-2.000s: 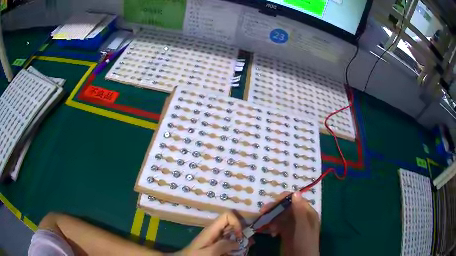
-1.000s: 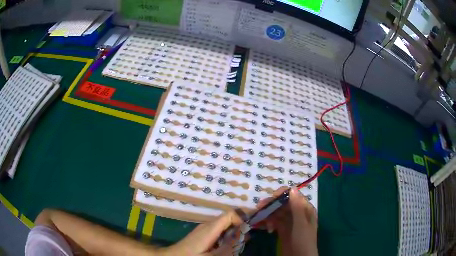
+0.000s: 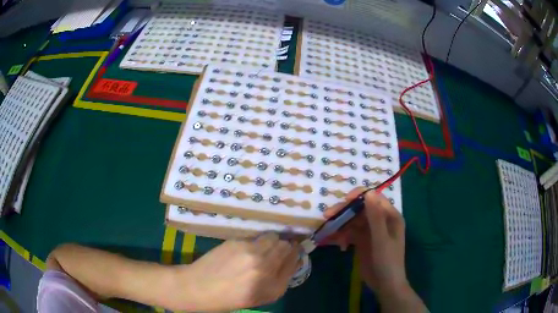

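My right hand [image 3: 379, 235] holds the dark test probe [image 3: 342, 218] near the front edge of the stacked foam component tray [image 3: 245, 215]. The probe slopes down to the left, and its pale tip is beside my left fingers. My left hand [image 3: 248, 269] is curled, back up, in front of the tray. Its fingertips are hidden, so I cannot tell whether it pinches a component. The silver round test fixture [image 3: 300, 273] shows partly between my hands, its left side covered by my left hand. Rows of small silver discs sit in the tray.
A red probe lead [image 3: 418, 131] runs up to the right. Two rear trays lie behind the stack. A left side tray pile [image 3: 27, 122] and a right side tray [image 3: 520, 223] stand at the sides. A red label [image 3: 116, 87] is on the mat at upper left.
The view has tilted down, so the trays appear higher. My left hand has turned more back-up, and its fingers reach nearer the tray's front edge. My right hand still holds the probe.
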